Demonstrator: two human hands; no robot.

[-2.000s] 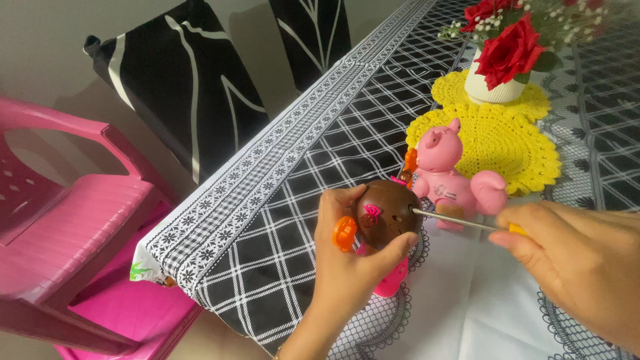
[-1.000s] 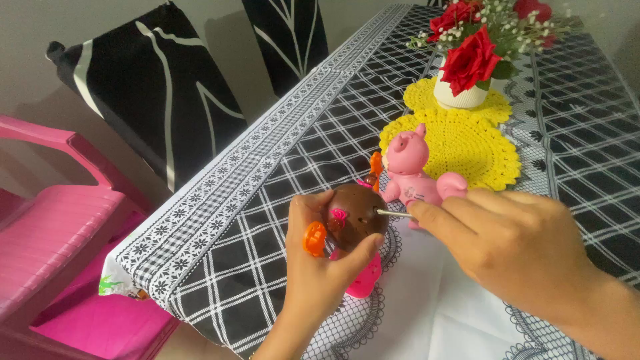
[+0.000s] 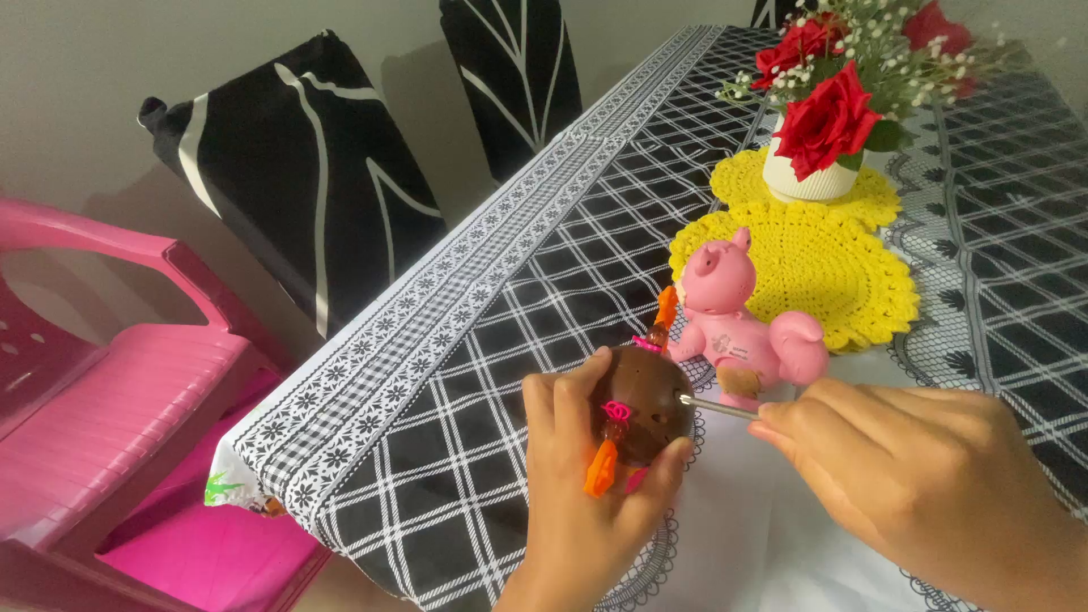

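Observation:
My left hand [image 3: 595, 501] grips the round brown head of a plastic doll [image 3: 633, 387], with pink bows and orange hair pieces at its sides. In my right hand [image 3: 901, 476] is a screwdriver [image 3: 722, 408]; its metal shaft shows and my fingers hide the handle. The screwdriver's tip meets a small hole in the brown head. Just behind the doll, a pink toy animal [image 3: 735, 327] with a curled tail stands on the table. The rest of the doll is mostly hidden by my left hand.
A white vase [image 3: 807, 174] of red roses stands on a yellow crocheted mat [image 3: 790, 272]. A black-and-white patterned tablecloth [image 3: 442, 374] covers the table. Along its left side are a pink plastic chair [image 3: 127, 399] and chairs with black-and-white covers [image 3: 314, 187].
Two seconds ago a yellow part of the screwdriver's handle showed; now my right fingers cover it. My left hand keeps its hold on the doll's head.

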